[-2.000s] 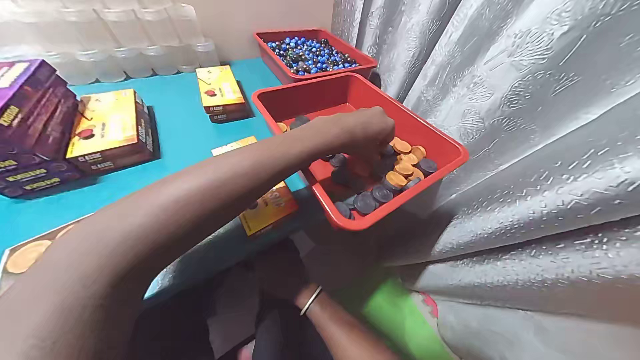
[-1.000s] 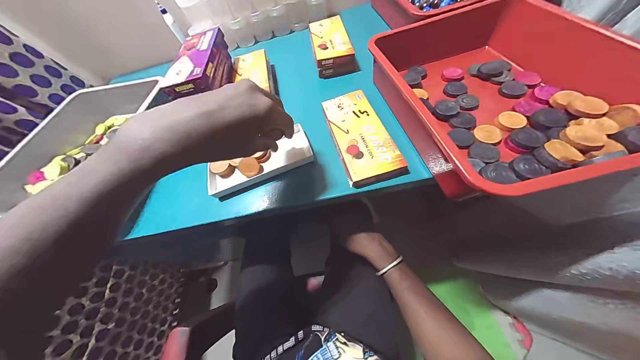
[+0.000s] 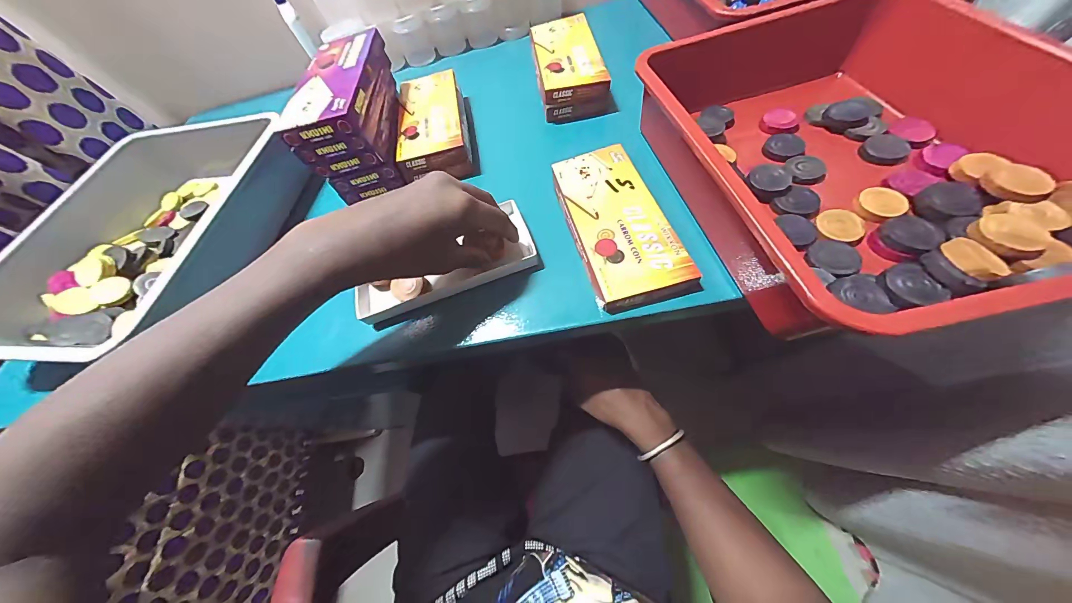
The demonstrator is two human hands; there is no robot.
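Note:
My left hand (image 3: pixel 444 226) reaches in from the left over an open white cardboard box (image 3: pixel 452 289) near the table's front edge. Its bent fingers pinch tan wooden carrom coins inside the box, partly hidden by the hand. More tan carrom coins (image 3: pixel 409 288) lie at the box's left end. A yellow carrom coin box (image 3: pixel 624 226) lies just right of it. My right hand (image 3: pixel 596 366), with a white band on the wrist, rests low by my lap under the table edge; its fingers are in shadow.
A red plastic bin (image 3: pixel 737 201) of black, orange and pink coins stands at the right. At the left is a white-rimmed tub (image 3: pixel 201 134) of mixed coins. Purple boxes (image 3: pixel 339 109), more yellow boxes (image 3: pixel 574 63) and clear plastic containers (image 3: pixel 448 29) stand toward the back.
Two seconds ago my left hand was in the red bin; now it is at the white box. Since one second ago it has lowered into the box. The view has swung left.

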